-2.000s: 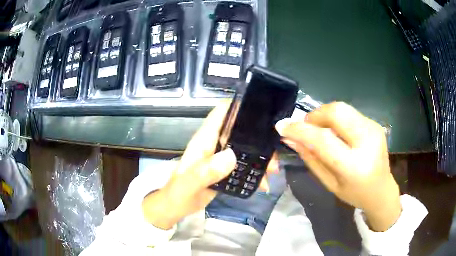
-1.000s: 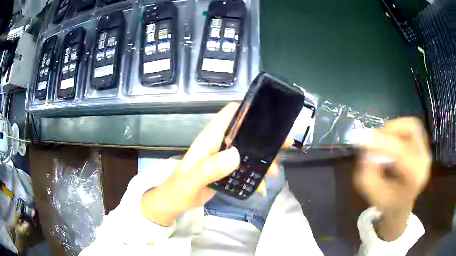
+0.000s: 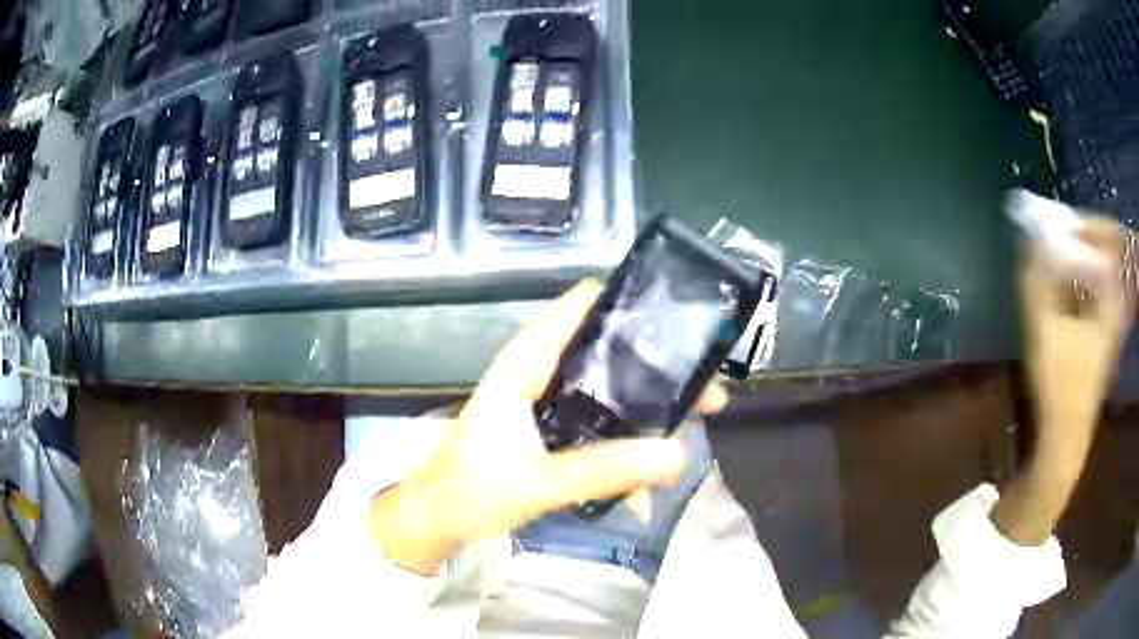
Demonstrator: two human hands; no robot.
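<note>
My left hand holds a black keypad phone above the bench edge; its screen faces up and shows a whitish reflection, and my thumb lies across the lower part over the keys. My right hand is at the far right, with a small white crumpled piece, apparently a wiping cloth, at its fingertips. A clear lens tray lies at the bench edge behind the phone, with one black-framed display lens partly hidden by the phone.
A large clear phone tray holds rows of phones, backs up, at upper left. A loose phone lies at upper right beside stacked trays. Shiny discarded film is heaped low left. A white fan stands at the left edge.
My right hand has moved from the phone to the far right and now has the white piece. My left thumb has shifted across the phone, which has tilted and now reflects light.
</note>
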